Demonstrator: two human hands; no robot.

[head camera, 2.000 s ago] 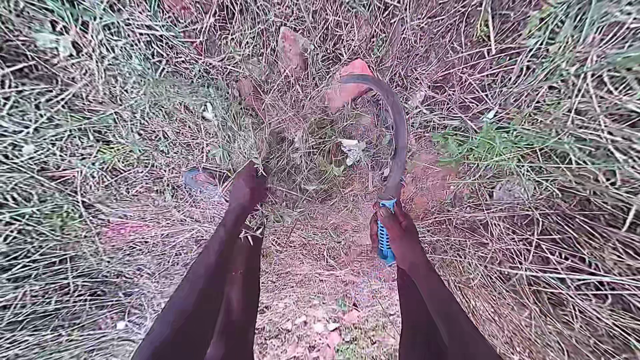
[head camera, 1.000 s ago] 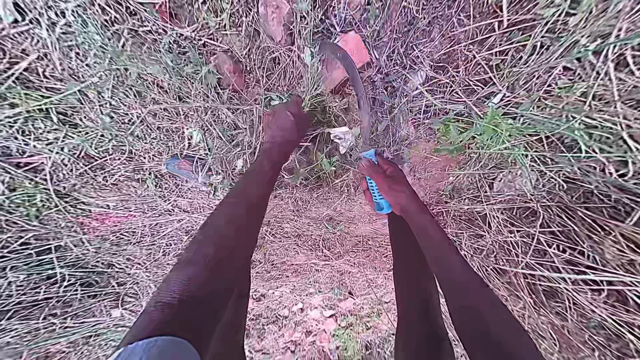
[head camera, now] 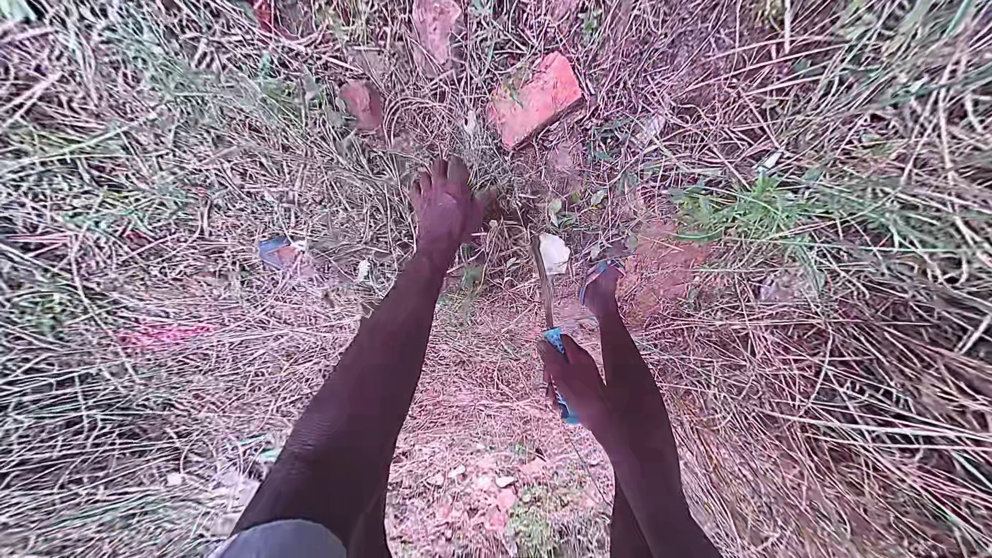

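Observation:
My right hand (head camera: 575,384) is closed around the blue handle of a sickle (head camera: 545,283). The sickle's dark blade points up the view from the hand and shows only in part, mostly edge-on. Farther up and to the left, my left hand (head camera: 448,203) reaches into dry grass (head camera: 480,167) with its fingers spread at the grass; whether they grip any stalks cannot be told. A pale scrap (head camera: 553,254) lies just right of the blade. My foot in a blue-strapped sandal (head camera: 601,285) stands to the right of the sickle.
An orange brick (head camera: 536,101) lies beyond my hands, with a reddish stone (head camera: 362,105) and a longer stone (head camera: 436,31) to its left. A blue object (head camera: 274,253) is on the ground at left. Green weeds (head camera: 763,209) grow at right, and long dry grass lines both sides.
The sickle has come down toward me, away from the orange brick that its blade reached before. My left hand was a closed fist one second ago; its fingers now show spread.

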